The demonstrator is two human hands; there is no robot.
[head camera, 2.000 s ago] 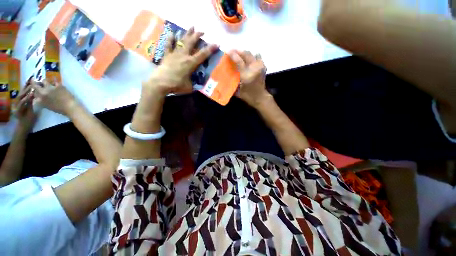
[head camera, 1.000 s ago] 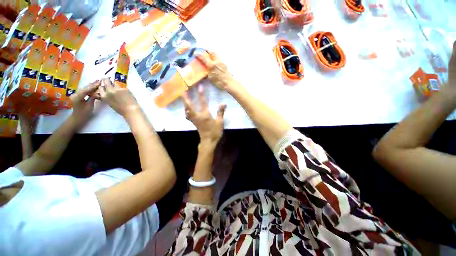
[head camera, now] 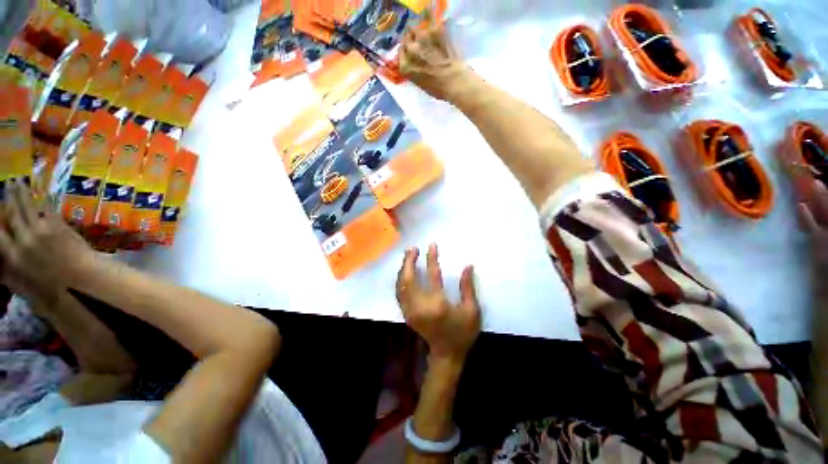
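Two flat orange and dark grey cartons lie overlapping in front of me, the left carton (head camera: 331,186) and the right carton (head camera: 381,136). My left hand (head camera: 438,304), with a white bracelet on its wrist, is open and empty over the table's near edge, just right of their lower ends. My right hand (head camera: 431,59) is stretched far forward with bent fingers at the right end of a stack of flat cartons (head camera: 318,23). Its fingertips are small and blurred, so I cannot tell if they grip a carton.
Bagged orange cable coils (head camera: 649,50) with pale bands lie at right on the white table (head camera: 508,263). Narrow orange-yellow cartons (head camera: 113,172) stand in rows at left. A neighbour's hands (head camera: 41,240) are beside them. Another person's hand (head camera: 814,210) shows at the right edge.
My right hand has let go of the near flat cartons and moved forward to the stack. My left hand has come away from the cartons. The view has shifted, showing more coils.
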